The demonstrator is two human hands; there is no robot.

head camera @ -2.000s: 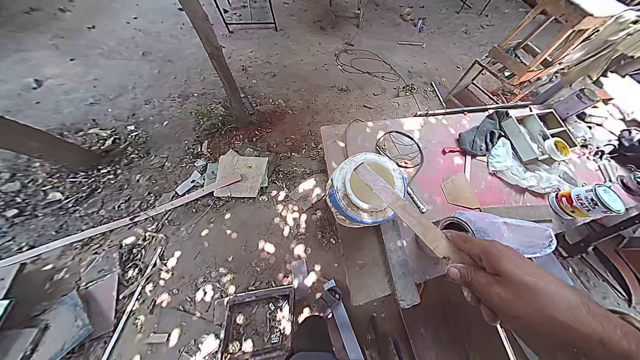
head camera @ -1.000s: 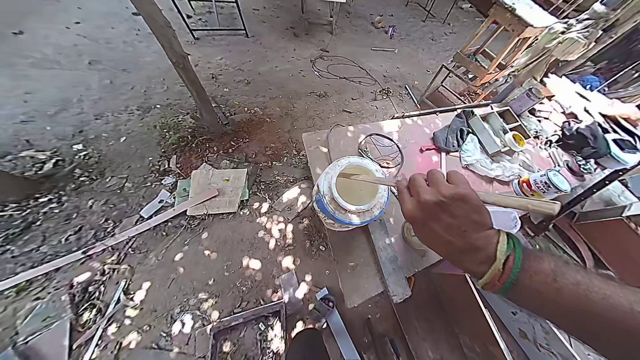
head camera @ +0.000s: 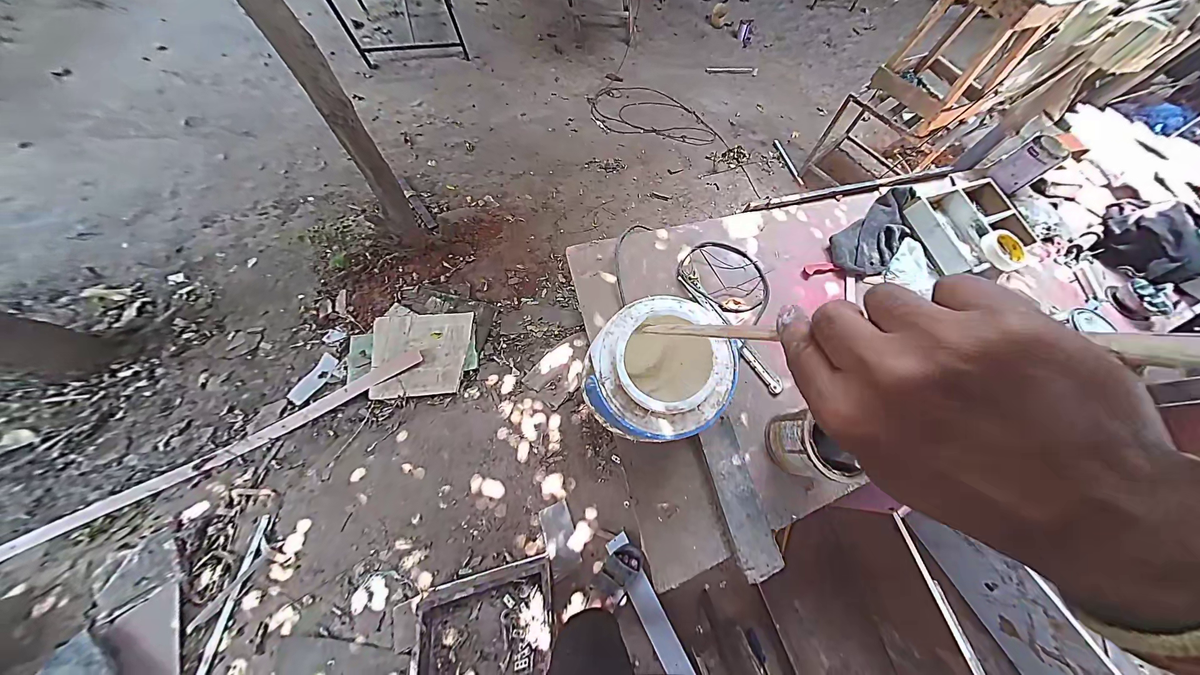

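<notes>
My right hand (head camera: 975, 412), at the right of the head view, is closed around a wooden stick (head camera: 712, 331). One end of the stick reaches over the mouth of a white and blue plastic container (head camera: 609, 403) and touches or dips into the tan contents (head camera: 667, 361). The other end comes out past the hand to the right. Just below the hand stands an open tin can (head camera: 792, 445), partly covered by it. My left hand is out of the frame.
A looped cable (head camera: 767, 281) lies on the table behind the container. A divided tray (head camera: 947, 225), dark cloth (head camera: 867, 234) and clutter fill the back right. A flat wooden strip (head camera: 741, 506) lies nearer. A slanted post (head camera: 337, 112) stands at left.
The right hand, first low with the stick slanting up to the container, has moved up and over, palm down. The stick now lies nearly level across the view.
</notes>
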